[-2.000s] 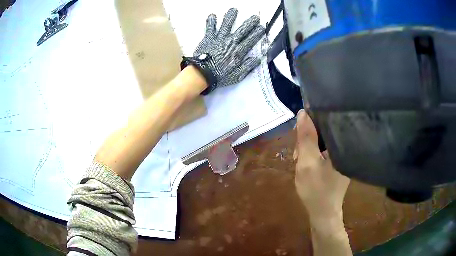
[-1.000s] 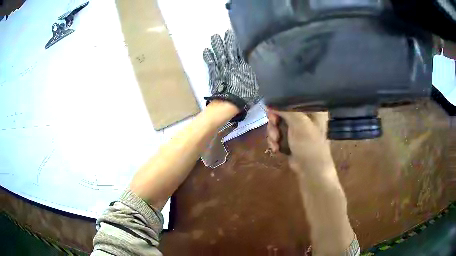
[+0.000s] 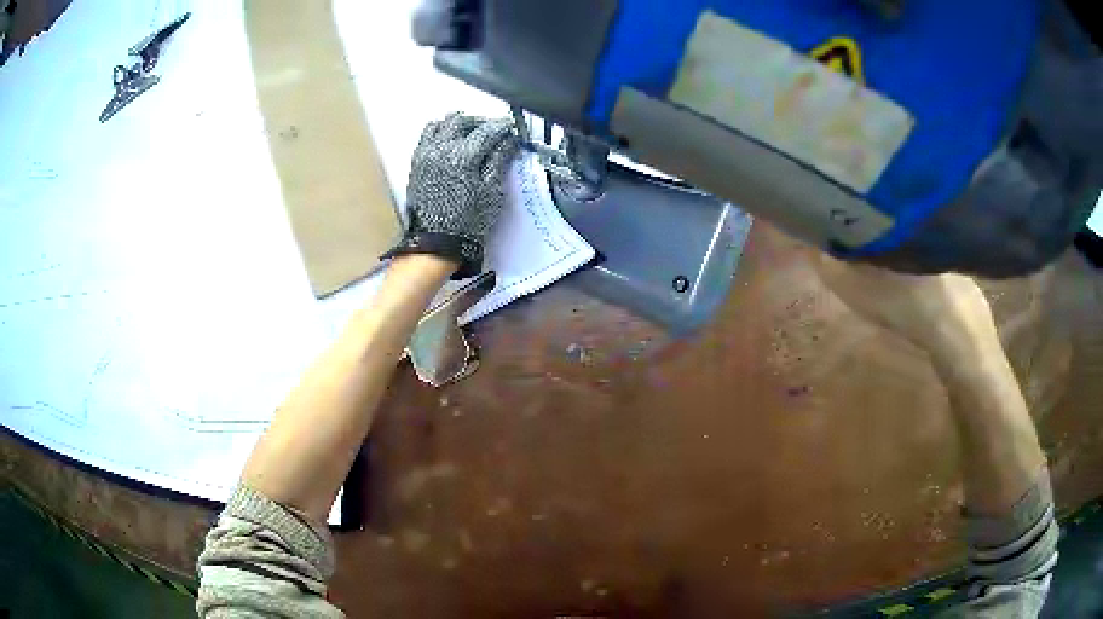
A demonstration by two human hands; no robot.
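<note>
The cloth cutting machine [image 3: 774, 109] fills the top right, its blue and grey motor body slanted. Its silver-grey base plate [image 3: 659, 260] lies on the table beside the cut lay edge. My right hand [image 3: 889, 290] is bare and holds the machine; its fingers are hidden behind the motor. My left hand [image 3: 460, 175], in a grey mesh glove with a dark wrist strap, rests on the white paper marker [image 3: 157, 278] with fingers curled, close to the machine's upright; its fingertips are unclear. A silver clamp [image 3: 444, 345] sits on the lay edge just below my left wrist, partly covered by it.
A long tan board [image 3: 321, 157] lies on the marker left of my glove. Another clamp [image 3: 130, 85] lies on the paper at upper left. Dark plies show under the paper's edge. The reddish-brown table [image 3: 629, 484] has a curved front edge, with green floor and striped tape beyond.
The machine has swung round, showing its blue side, label and base plate. My right hand has moved right with it. My left hand has shifted left and its spread fingers have curled.
</note>
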